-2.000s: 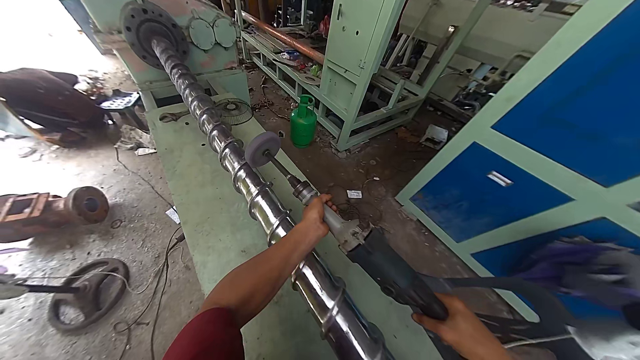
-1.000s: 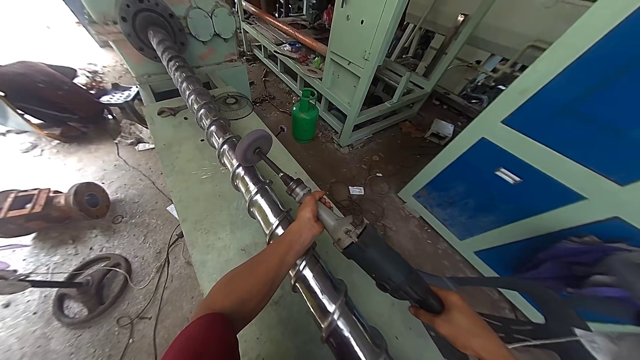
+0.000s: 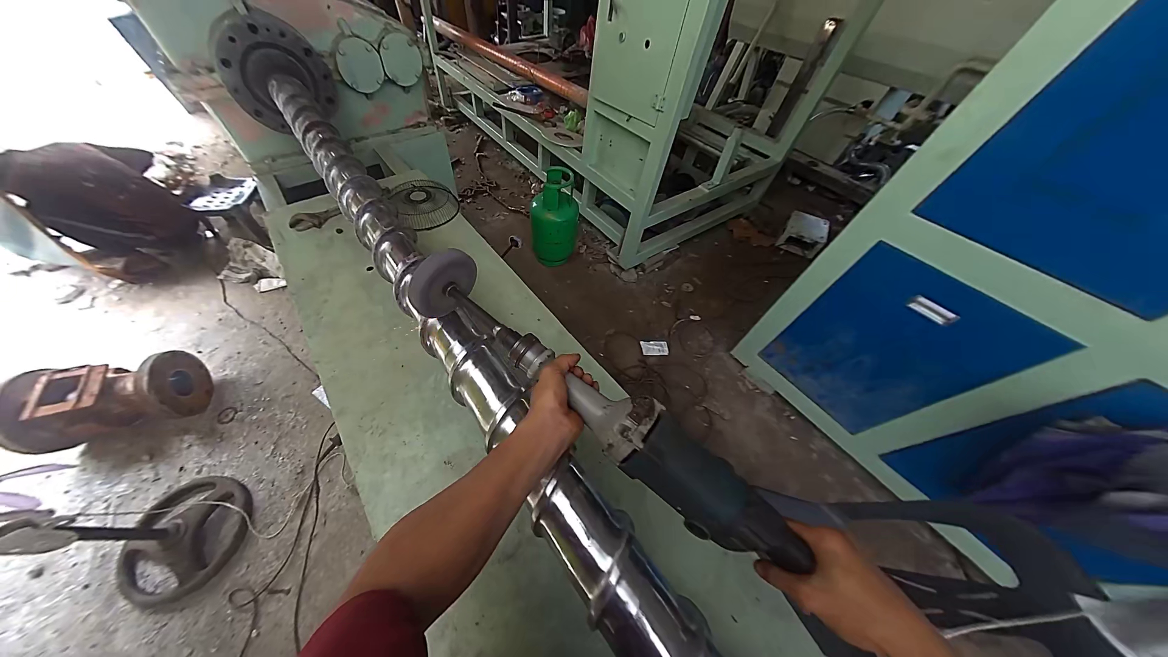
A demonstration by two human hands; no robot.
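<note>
A long, shiny metal extruder screw (image 3: 488,383) runs diagonally over a green machine bed (image 3: 365,420), its far end at a round bolted flange (image 3: 274,73). My left hand (image 3: 555,401) is closed around the grey metal neck of a die grinder (image 3: 693,479), just above the screw. At the rear end of the dark body, my right hand (image 3: 835,570) grips the handle. The tool's thick grey grinding wheel (image 3: 443,283) lies against or just over the screw's flights; contact is hard to tell.
A green gas cylinder (image 3: 555,219) stands right of the bed. A fan guard (image 3: 424,203) and a wrench (image 3: 315,219) lie on the bed's far part. Blue-panelled cabinets (image 3: 922,338) are at right. A handwheel (image 3: 187,538), cables and a rusty housing (image 3: 105,397) lie on the left floor.
The grinding wheel has shifted a little along the screw, first toward its far end and then slightly back toward me. Both hands have kept their hold on the grinder.
</note>
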